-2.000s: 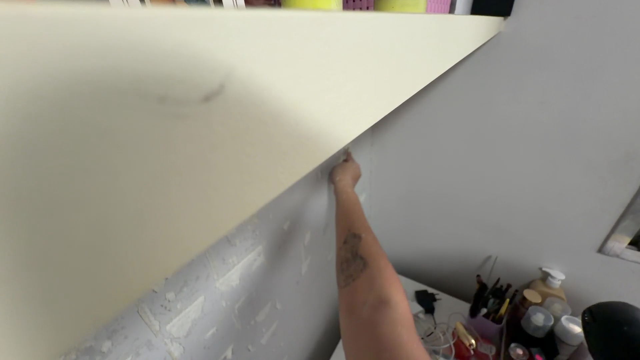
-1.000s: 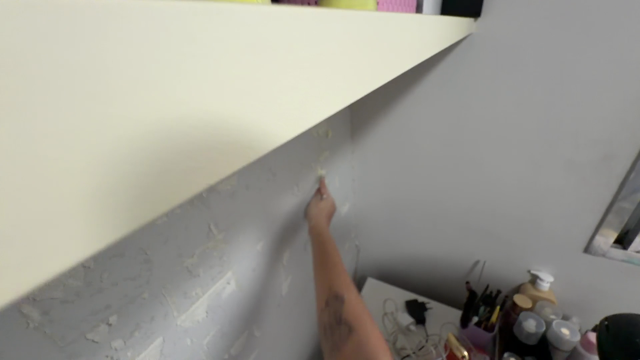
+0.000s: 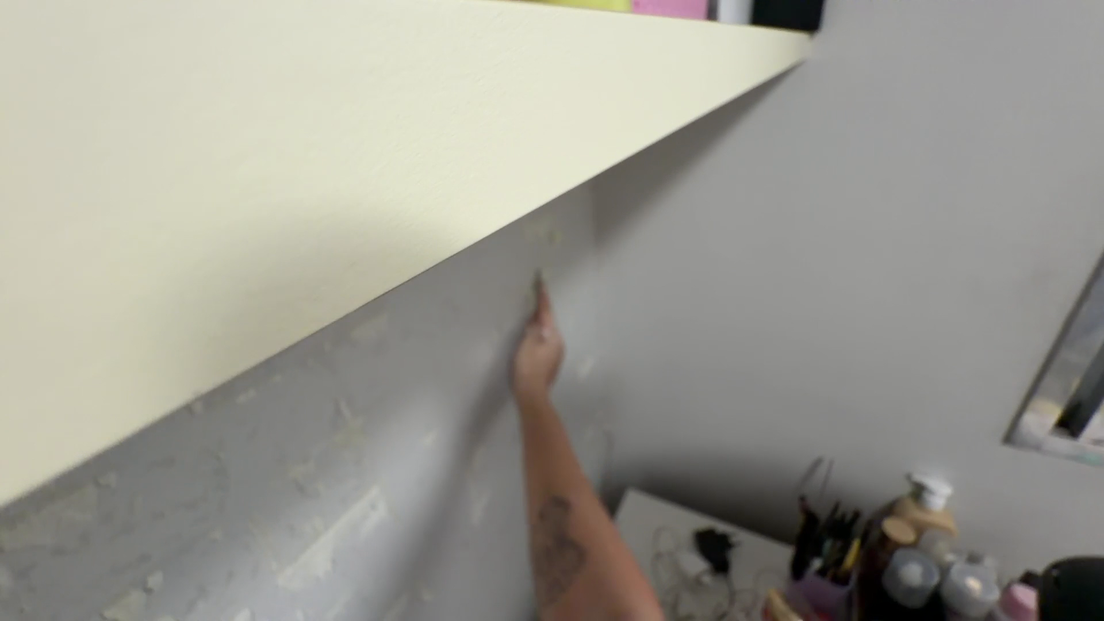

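Observation:
My right hand (image 3: 539, 354) reaches up to the patchy grey wall (image 3: 448, 405), below a large cream panel or shelf underside (image 3: 388, 155). Its fingers point upward, close together, at the wall near the corner. A small, thin, darker shape shows at the fingertips; blur hides whether it is a held tool or part of a finger. Pale peeled patches (image 3: 332, 539) mark the wall to the left of the tattooed forearm, and another pale spot (image 3: 543, 233) lies just above the fingertips. My left hand is not in view.
Low at the right, a white tabletop (image 3: 664, 517) holds a black plug adapter (image 3: 714, 549), cables, a cup of pens or brushes (image 3: 824, 591), a pump bottle (image 3: 927, 509) and several other bottles. A plain grey wall (image 3: 819, 302) adjoins at right, with a framed opening or mirror (image 3: 1065, 388).
My right hand has come down the wall from close under the panel's edge, where it was two seconds ago. The pale spot above the fingers now shows. The view has shifted slightly.

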